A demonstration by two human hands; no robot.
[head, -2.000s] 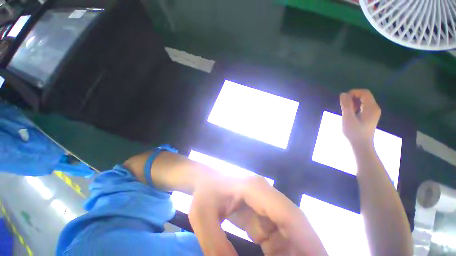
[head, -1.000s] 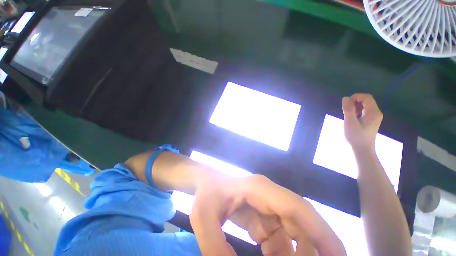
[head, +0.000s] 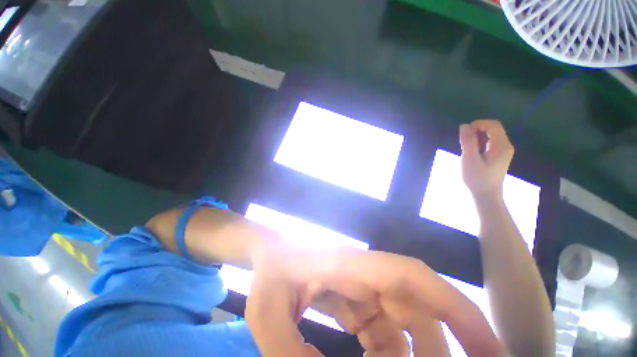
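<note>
Four tablets with bright white screens lie two by two in black foam trays: far left (head: 340, 151), far right (head: 520, 206), near left (head: 307, 226) and near right (head: 469, 289). My left hand (head: 356, 289), with a blue wrist band, is over the near pair. Its fingers are curved and spread, it holds nothing I can see, and the lower frame edge cuts it off. My right hand (head: 487, 157) is over the far edge of the far right tablet. Its fingers are curled in, with nothing visible in them. Whether either hand touches a tablet is unclear.
A tall black foam stack (head: 133, 90) stands at left with a dark tablet (head: 49, 45) on top. A white fan (head: 580, 28) is at the top right. A clear roll (head: 588, 265) lies at right. Another blue sleeve (head: 31, 216) shows at the left edge.
The view has shifted, so the bench things sit farther left and slightly higher. My left hand's fingers have spread further right across the near tablets. My right hand keeps its curled pose.
</note>
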